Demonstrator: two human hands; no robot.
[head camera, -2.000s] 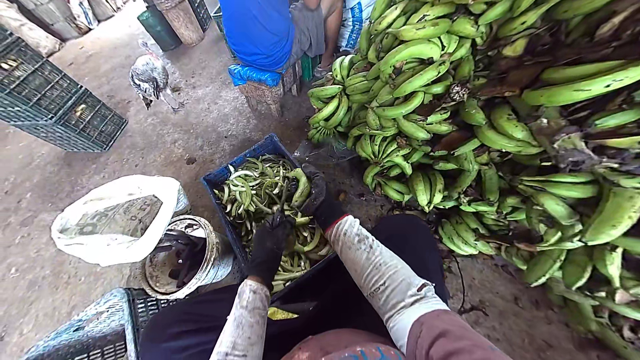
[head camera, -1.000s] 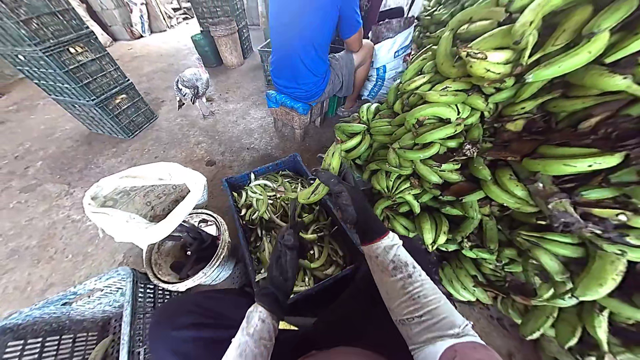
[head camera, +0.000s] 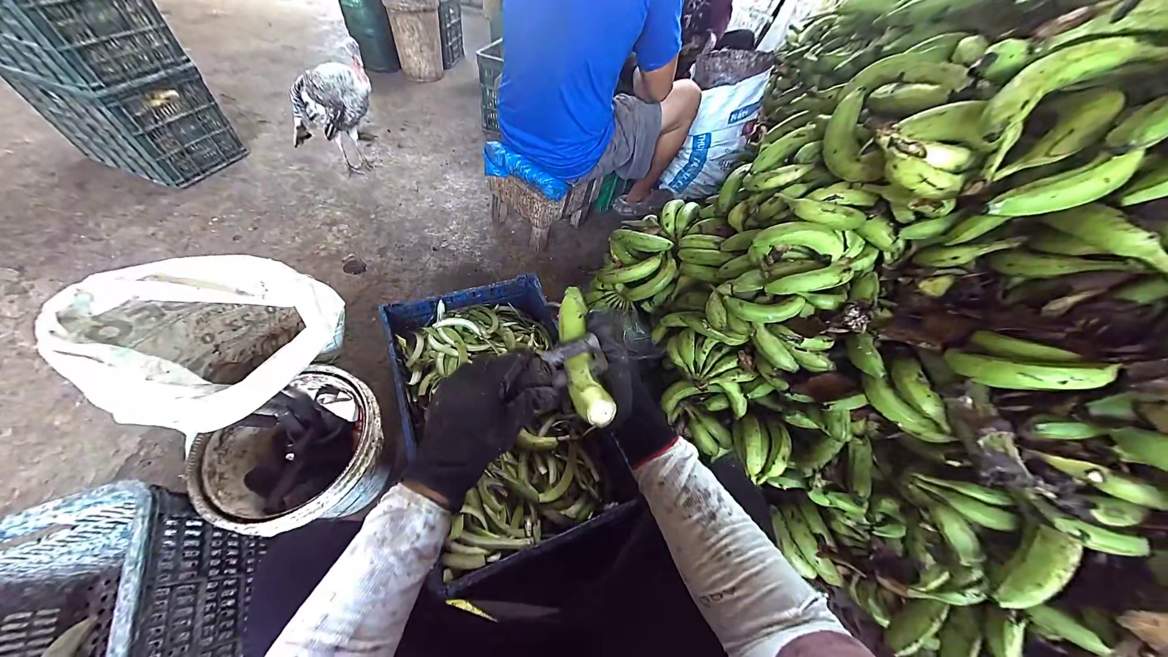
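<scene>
My left hand (head camera: 484, 415), in a dark glove, is closed around a small tool (head camera: 568, 351) whose end lies across a green plantain (head camera: 581, 365). My right hand (head camera: 630, 383), also dark-gloved, holds the plantain from its right side. The fruit's near end is cut and pale. Both hands are above a blue plastic crate (head camera: 461, 294) filled with green peel strips (head camera: 547, 484). The type of tool cannot be made out, as the left fingers cover much of it.
A large heap of green plantains (head camera: 821, 246) rises at right. At left are a white bag (head camera: 119, 383), a bucket (head camera: 356, 474) with dark items and a plastic crate (head camera: 182, 566). Beyond are stacked crates (head camera: 173, 119), a turkey (head camera: 338, 96) and a seated person (head camera: 584, 91) in blue.
The plantain and my right hand have come down closer to my left hand, and the tool now meets the fruit. The view has tilted and shifted since two seconds ago.
</scene>
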